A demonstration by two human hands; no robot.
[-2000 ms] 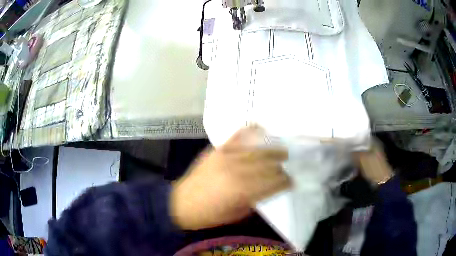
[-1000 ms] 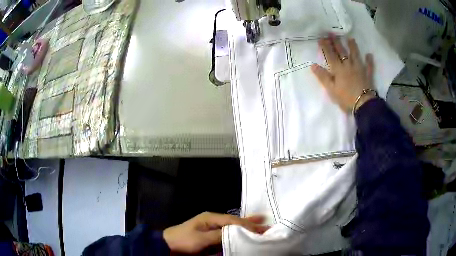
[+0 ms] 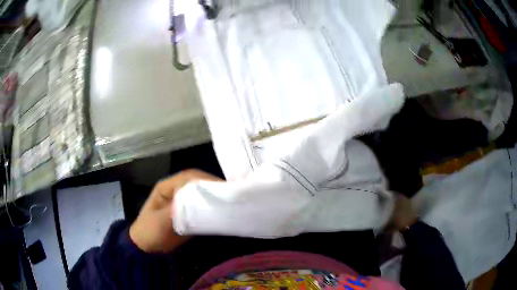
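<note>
The white garment panel (image 3: 289, 73) with thin dark double stitch lines lies on the pale machine table and hangs over its front edge. A narrow brown-gold band (image 3: 289, 128) crosses it. My left hand (image 3: 164, 212) grips the folded lower left corner of the panel, fingers partly behind the cloth. My right hand (image 3: 401, 212) is at the lower right end of the fold, blurred and dark, partly hidden by the cloth; its grip cannot be made out. A thin black bent bar (image 3: 175, 45) stands left of the panel at the top. The needle area is blurred at the top edge.
Plaid plastic-covered cloth (image 3: 51, 113) lies at left on the table (image 3: 144, 85). Dark-handled snips (image 3: 436, 31) and a small tag with a string (image 3: 422, 54) lie at right. More white cloth (image 3: 476, 209) hangs at lower right.
The view has shifted. My right hand has left the panel's upper part and moved down to its lower right. The lower end of the panel is now folded up into a band between my hands.
</note>
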